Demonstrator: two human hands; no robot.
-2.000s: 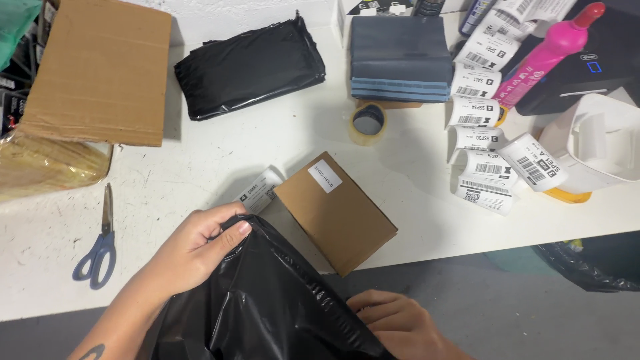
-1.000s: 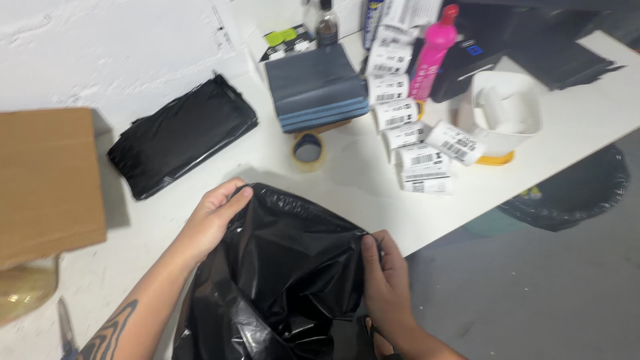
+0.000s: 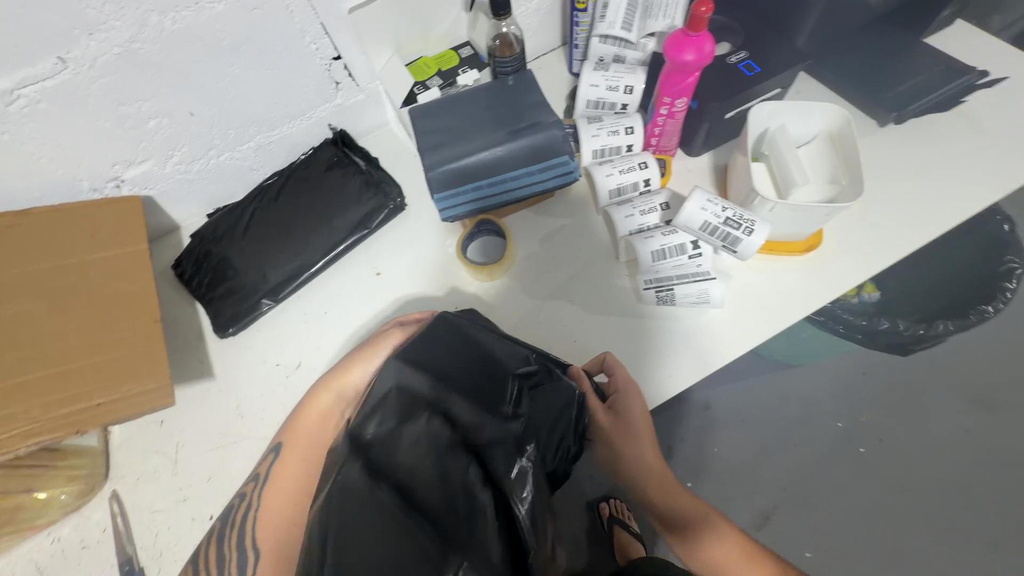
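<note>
A black plastic bag (image 3: pixel 448 432) hangs over the near edge of the white table. My left hand (image 3: pixel 408 326) is at its upper left rim, mostly covered by the plastic, so its fingers cannot be seen. With thumb and fingers my right hand (image 3: pixel 612 404) pinches the bag's right rim. What the bag holds inside is hidden. Beyond it on the table are a roll of clear tape (image 3: pixel 506 260) and a stack of dark grey mailer bags (image 3: pixel 488 132). A folded pile of black plastic bags (image 3: pixel 292 232) lies by the wall.
Cardboard (image 3: pixel 76 320) and scissors (image 3: pixel 124 536) are at left. Curled printed labels (image 3: pixel 620 180), a pink bottle (image 3: pixel 678 80), a white container (image 3: pixel 848 168) and a dark printer (image 3: pixel 768 72) stand at right. Below the table edge (image 3: pixel 800 320) is a lined bin (image 3: pixel 944 288).
The view has swung right. My left hand has gone from gripping the bag's rim in sight to being mostly under the plastic. The small cardboard box seen two seconds ago is out of sight.
</note>
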